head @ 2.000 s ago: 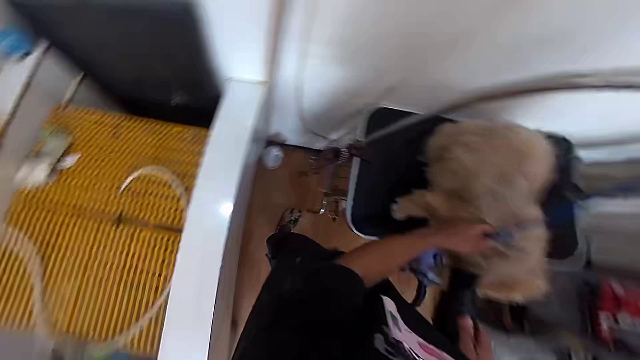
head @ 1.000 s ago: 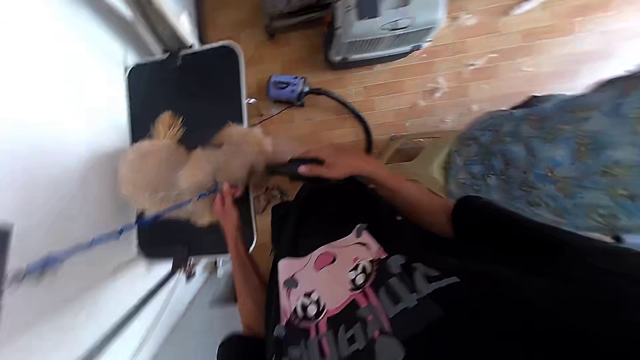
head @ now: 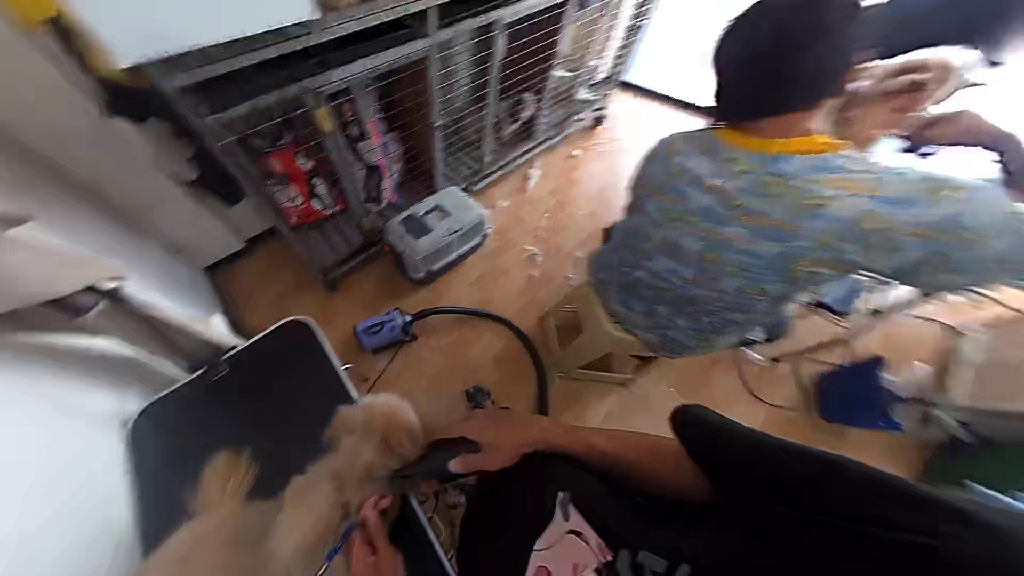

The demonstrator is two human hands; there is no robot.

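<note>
A fluffy tan dog is on a black grooming table with a pale rim, at the lower left. My right hand grips a black dryer nozzle, its tip close to the dog's fur. From behind that hand a black hose curves to a purple dryer unit on the floor. My left hand is at the dog's side beside a blue cord; its fingers are partly hidden, so its grip cannot be made out.
Another person in a patterned blue-grey top sits on a beige plastic stool at the right. Wire cages line the back, with a grey pet carrier before them. Tufts of fur lie on the wooden floor. A white wall stands at left.
The view has swung widely, bringing the cages and the seated person into sight. The nozzle stays in my right hand near the dog. Two seconds ago, one hand lay on the dog's fur.
</note>
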